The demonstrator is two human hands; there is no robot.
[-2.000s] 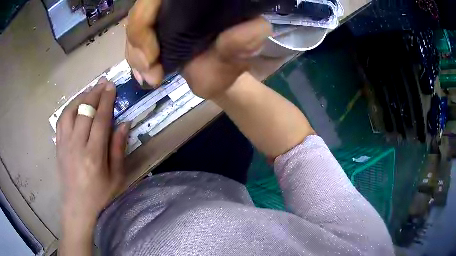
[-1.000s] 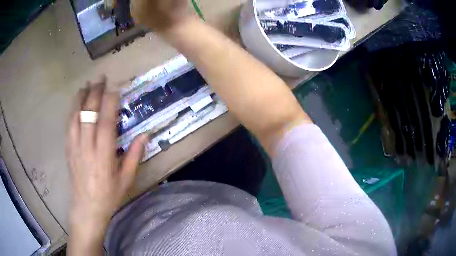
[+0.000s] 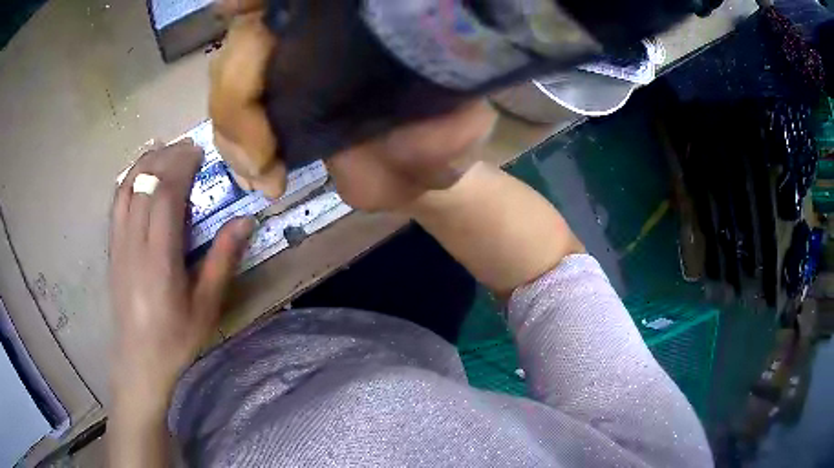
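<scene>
My right hand [image 3: 411, 151] is wrapped around the thick black electric screwdriver [image 3: 338, 78], which has a pale label and is close to the camera. The screwdriver's tip is hidden. The white-silver fixture [image 3: 297, 224] lies slanted on the bench below it, with the dark glossy panel [image 3: 212, 190] in it, largely covered by my hands. My left hand [image 3: 160, 247], with a ring, lies over the fixture's left end, thumb and fingers spread across it. Whether its fingers grip the panel or only rest there cannot be told.
A metal box [image 3: 187, 27] stands at the top left, partly cut off. A white bucket [image 3: 585, 91] with panel parts stands beyond the screwdriver. A green crate [image 3: 681, 352] is on the floor at right, near dark hanging parts [image 3: 741, 192]. A pale tray [image 3: 23, 393] is at the left edge.
My right hand has come back from the metal box to above the fixture, and the screwdriver now fills the upper middle. My left hand has closed in on the fixture's left end.
</scene>
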